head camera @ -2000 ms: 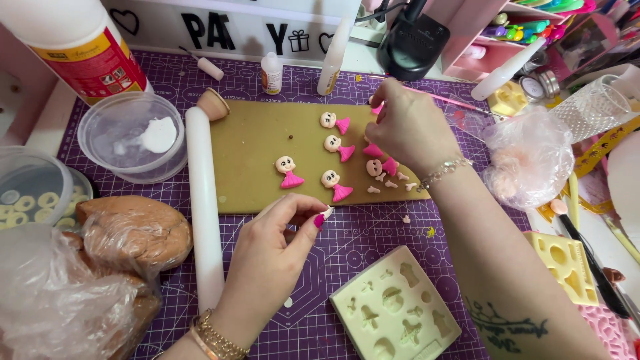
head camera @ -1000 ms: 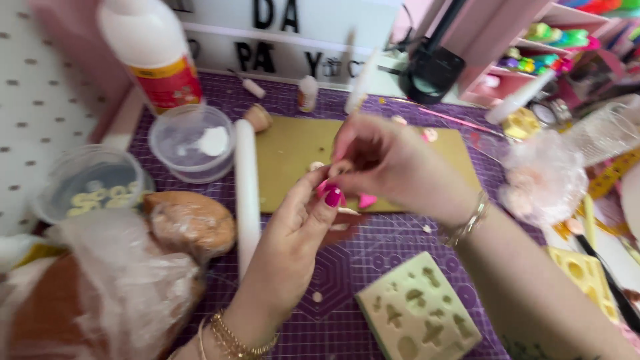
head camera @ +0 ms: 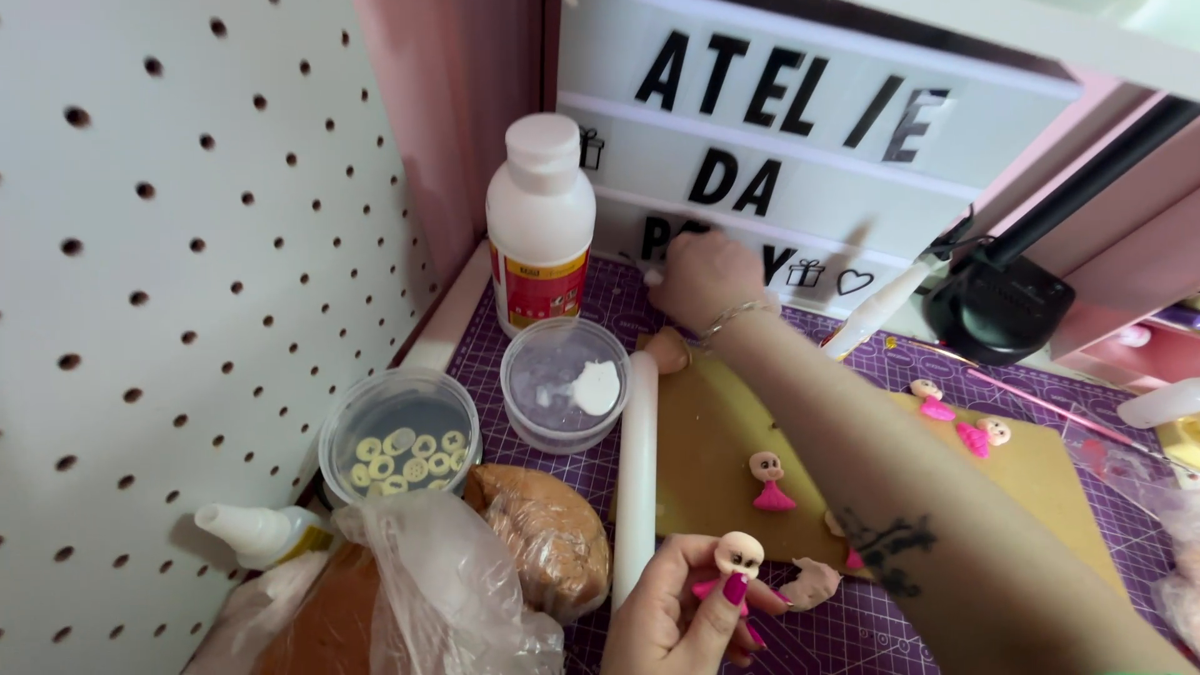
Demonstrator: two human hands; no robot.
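Note:
My left hand (head camera: 689, 609) pinches a small clay doll figure (head camera: 739, 555) with a bald head, drawn face and pink body, at the bottom centre. My right hand (head camera: 710, 277) reaches to the back of the mat, in front of the lightbox; its fingers are mostly hidden, so I cannot tell what it touches. Under my right forearm is the tan board (head camera: 703, 450), bearing a similar figure (head camera: 771, 483) near its middle and others (head camera: 931, 401) at its far right; one is partly hidden by the forearm. A flattened piece of skin-coloured clay (head camera: 810, 583) lies beside my left hand.
A white rolling pin (head camera: 637, 469) lies along the board's left edge. Further left stand a glue bottle (head camera: 541, 220), a round tub with white paste (head camera: 565, 436), a tub of yellowish rings (head camera: 400, 373) and wrapped brown clay (head camera: 548, 534). A lightbox (head camera: 637, 103) stands behind; a pegboard (head camera: 234, 281) is at left.
My right hand has left my left hand and moved to the back, near the lightbox. The figure shows clearly in my left hand now. The view has swung left.

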